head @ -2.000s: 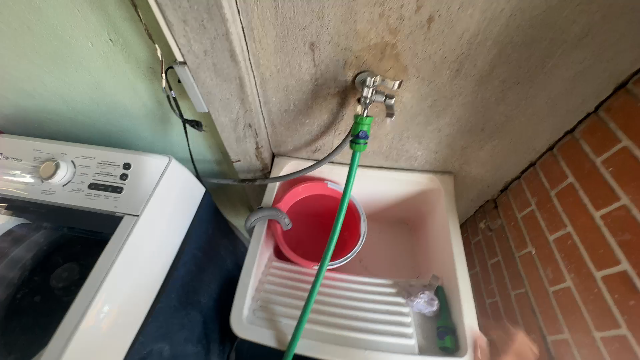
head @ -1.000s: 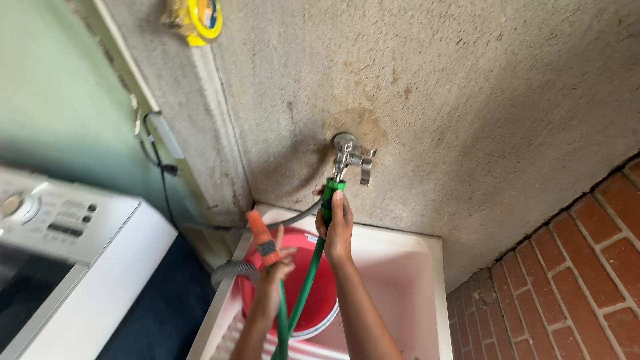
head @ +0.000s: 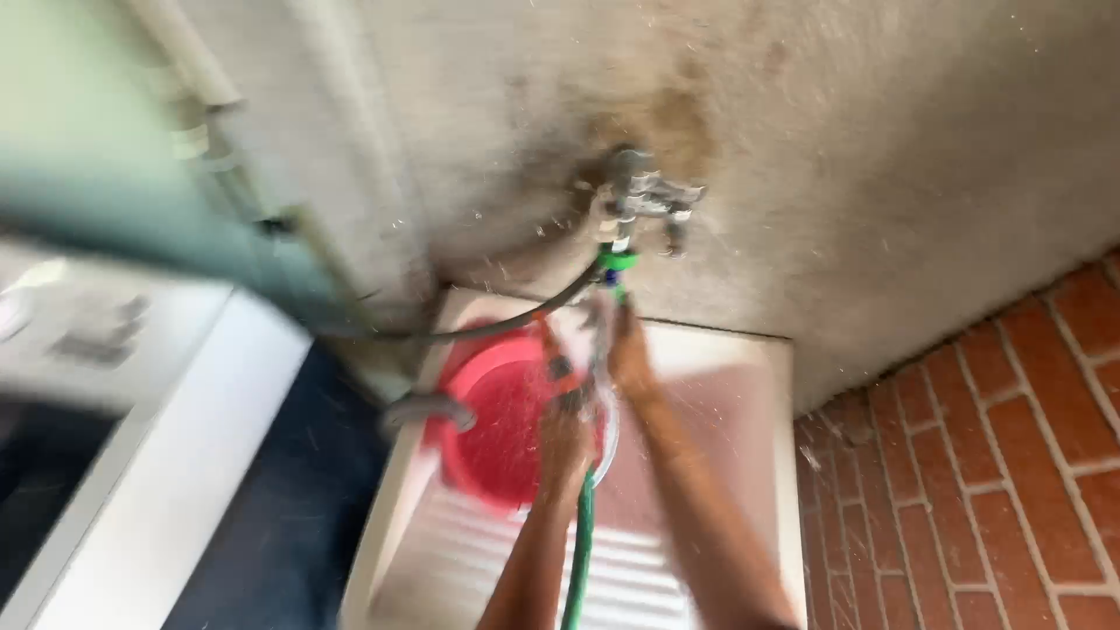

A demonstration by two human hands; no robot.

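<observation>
Water sprays below the metal wall tap (head: 643, 197), which has a green hose connector (head: 618, 261) at its outlet. My right hand (head: 632, 354) is raised just under that connector; blur and spray hide what its fingers grip. Lower and to the left, my left hand (head: 569, 429) is closed round an orange and dark hose fitting (head: 560, 363). A green hose (head: 579, 551) runs down between my forearms. Behind my left hand, a red bucket (head: 494, 420) stands in the pale laundry sink (head: 787, 490).
A white washing machine (head: 219, 367) stands at the left. A grey drain hose (head: 429, 411) hooks over the sink's left rim, and a dark hose (head: 472, 332) crosses behind the bucket. A brick wall (head: 1006, 437) borders the right side.
Water now sprays around the tap and my hands; none showed a second ago. My right hand has come down slightly from the green connector. Both hands have entered view since the first frame.
</observation>
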